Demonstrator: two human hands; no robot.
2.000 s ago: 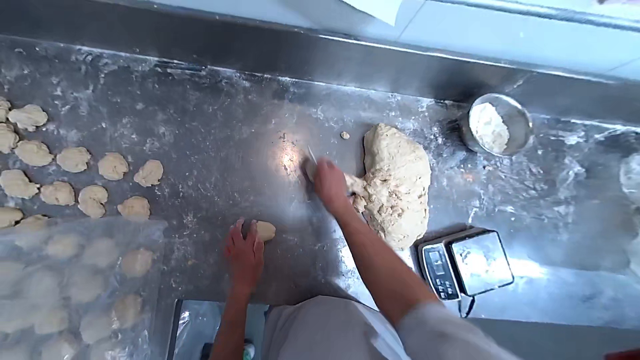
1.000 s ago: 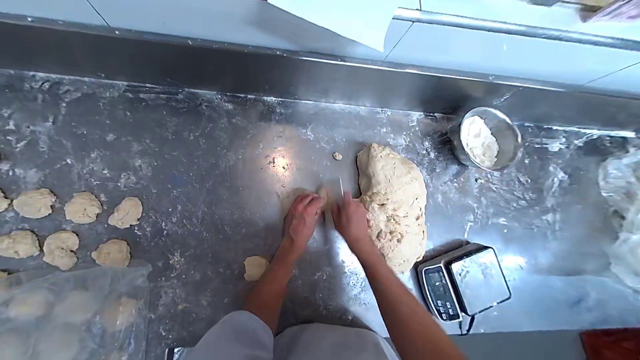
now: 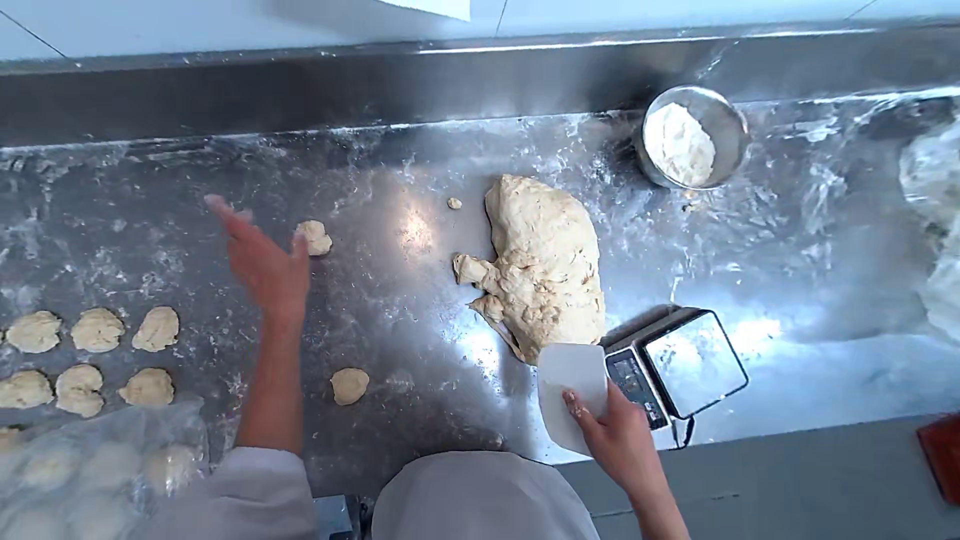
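My left hand is over the steel worktop with its fingers spread and nothing in them; a small dough piece lies just right of its thumb. In my right hand is a white dough scraper, held flat at the lower edge of the large dough mass. The left side of that mass is ragged, with a lobe sticking out. A dough scrap lies at its upper left, and a round dough piece sits at the lower middle. Right of the scraper stands a digital scale.
Several dough pieces stand in rows at the left, above more under clear plastic sheeting. A metal bowl of flour is at the back right. Crumpled plastic lies at the far right edge. A steel upstand runs along the back.
My hands, close together left of the dough mass a second ago, are now apart. The left one has moved left, and a dough piece now lies beside it. The right one has moved down toward the scale.
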